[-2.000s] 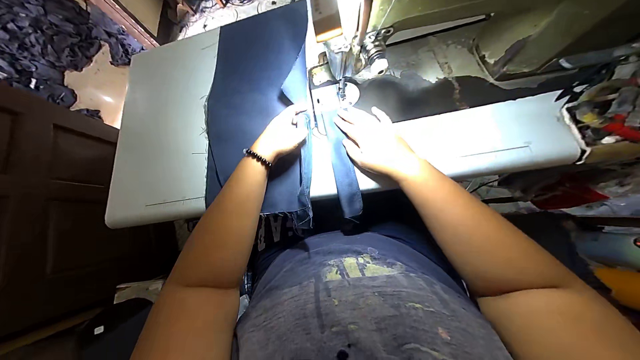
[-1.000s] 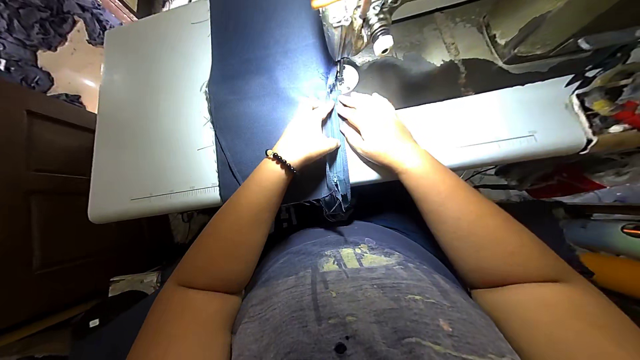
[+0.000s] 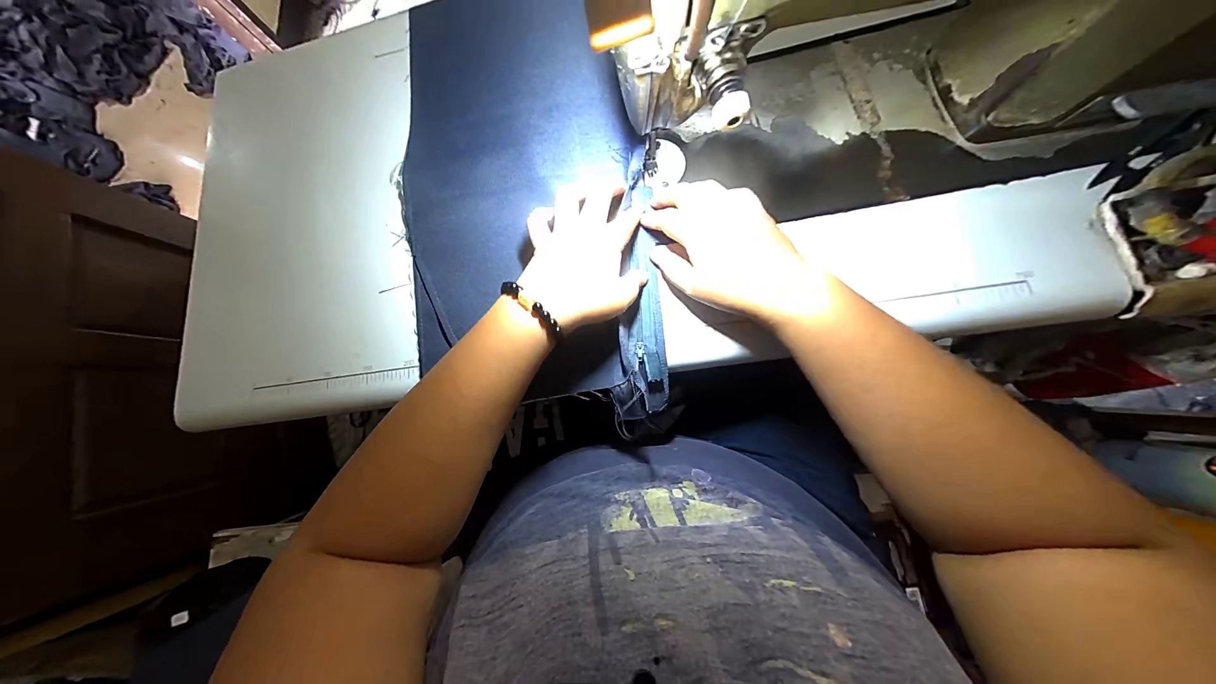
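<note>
A dark blue fabric panel [image 3: 494, 123] lies on the sewing machine's pale table, its right edge running under the presser foot [image 3: 652, 157]. Along that edge is a dark zipper [image 3: 649, 323], its slider near the lower end and loose threads below it. My left hand [image 3: 587, 256] rests with fingers spread on the panel, its thumb at the zipper. My right hand [image 3: 717, 242] has its fingertips on the zipper's right side just in front of the foot; whether they pinch it is hard to tell. Bright lamp light washes out the fingers.
The sewing machine's head [image 3: 703, 57] stands over the work, with its worn bed behind my right hand. The white table [image 3: 294, 237] extends to both sides. Dark fabric scraps [image 3: 76, 66] are heaped at far left, beside a brown wooden door [image 3: 123, 380]. Mixed scraps [image 3: 1178, 228] lie at the right.
The zipper, whose lower part hung apart from the panel's edge two seconds ago, now lies along it. My left hand has moved onto the panel beside the zipper, and its fingers have spread since one second ago.
</note>
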